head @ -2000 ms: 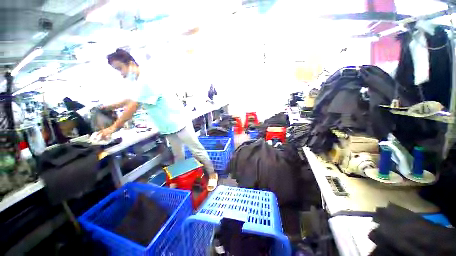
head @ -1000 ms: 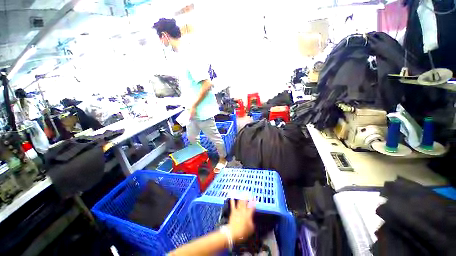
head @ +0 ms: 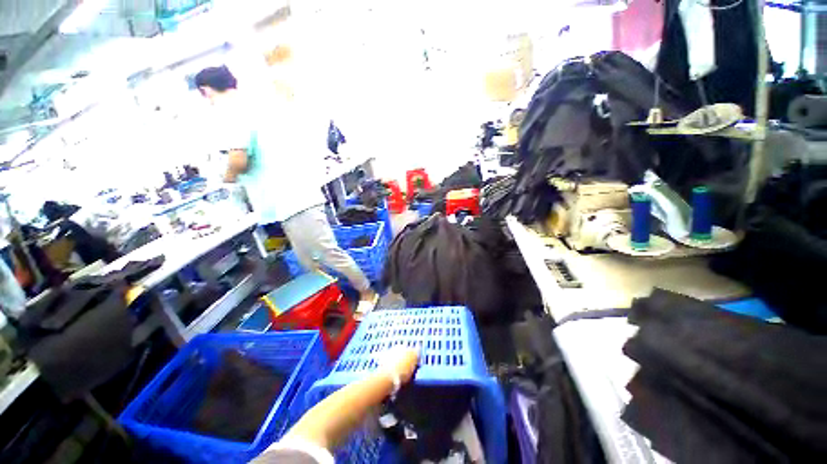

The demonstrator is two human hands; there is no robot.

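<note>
A light blue plastic crate [head: 426, 331] stands tilted in front of me, its slotted side upward and its opening toward me. Dark cloth pieces [head: 435, 412] lie inside it, with some small pale bits. My left hand [head: 405, 364] is at the crate's upper edge, blurred and partly merged with it; its fingers and grip cannot be made out. A pale band is at the wrist. My right hand is not in view.
A darker blue crate [head: 227, 430] with dark cloth is at left, a red stool [head: 317, 317] behind it. Dark pieces [head: 725, 372] lie on the right table [head: 580, 353], near a beige machine [head: 594, 217]. A person [head: 281, 172] stands at the left table. Dark cloth [head: 444, 263] is heaped beyond the crate.
My left hand came into view and moved from the crate's opening up to its edge. The person walked right, then appears farther left again. The view has shifted.
</note>
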